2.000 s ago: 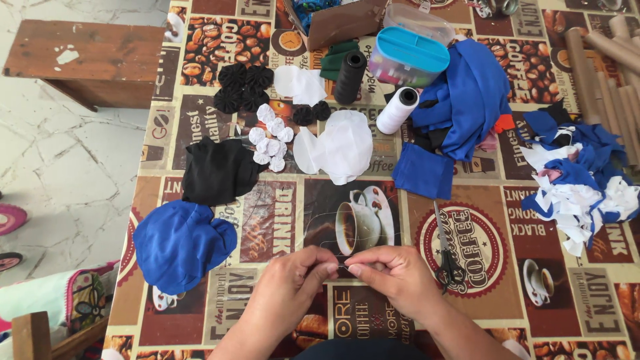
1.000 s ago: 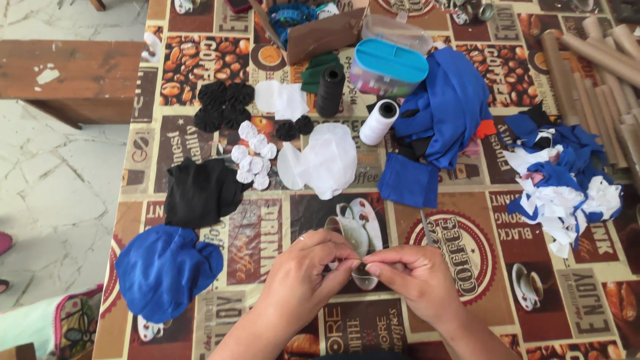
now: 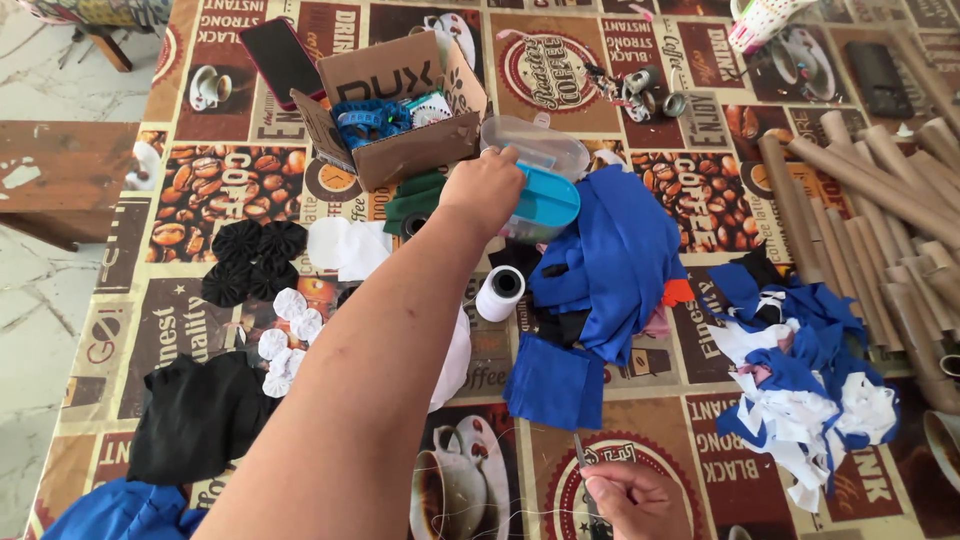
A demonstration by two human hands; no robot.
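My left hand (image 3: 486, 184) reaches far forward over the table, its fingers at the left end of a plastic box's blue tray (image 3: 551, 196); what its fingertips grip is hidden. Near the front edge, my right hand (image 3: 634, 495) touches scissors (image 3: 581, 454) that lie over the printed cloth; whether it grips them is unclear. Loose pale thread (image 3: 480, 514) runs between the forearm and the right hand. A white thread spool (image 3: 496, 296) stands beside folded blue fabric squares (image 3: 555, 382). White fabric rosettes (image 3: 289, 341) and black ones (image 3: 251, 259) lie left of my forearm.
A cardboard box (image 3: 409, 150) with a tape measure stands behind the green cloth, next to a phone (image 3: 281, 60). Blue fabric (image 3: 615, 255) is heaped centre right. Blue and white scraps (image 3: 795, 375) and paper tubes (image 3: 885, 210) lie at the right. Black fabric (image 3: 199, 420) is at the left.
My hands were together at the front with fingertips meeting; now they are apart. The left has reached forward to the plastic box, and the right has moved to the scissors. The view has shifted.
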